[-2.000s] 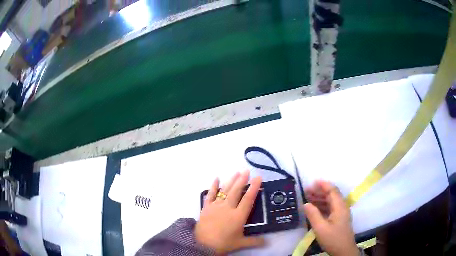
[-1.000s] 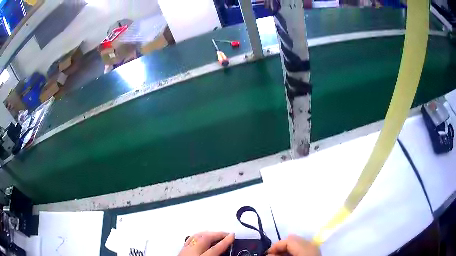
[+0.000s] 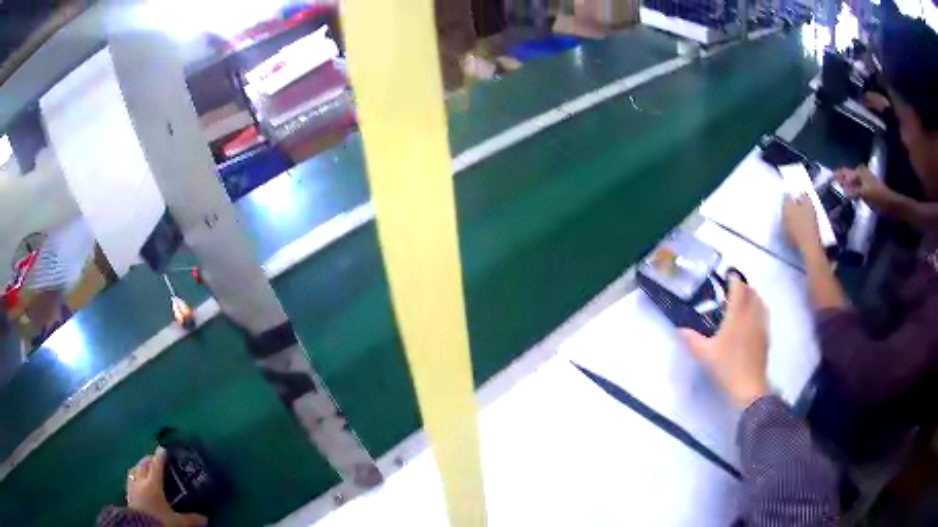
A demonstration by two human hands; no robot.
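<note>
My left hand (image 3: 154, 492), with a ring, holds a black handheld device (image 3: 187, 476) over the green conveyor belt at the lower left. The device's wrist strap points up. My right hand (image 3: 738, 345) is at the right, its fingers around the near end of a second black device on the white paper. That device's display module (image 3: 683, 264) lies grey back up, with an orange-gold patch. A white ribbon shows beside my fingers. Blur hides the exact finger contact.
A long yellow strip (image 3: 417, 257) hangs across the middle of the view. A pale post (image 3: 242, 273) stands left of it. The conveyor belt (image 3: 545, 226) runs beyond the paper-covered bench (image 3: 576, 453). A screwdriver (image 3: 182, 312) lies at the left. Another person (image 3: 890, 268) works at the right.
The view has swung right. My left hand has carried the first device from the bench to over the belt. My right hand has left it and reached the second device at the right.
</note>
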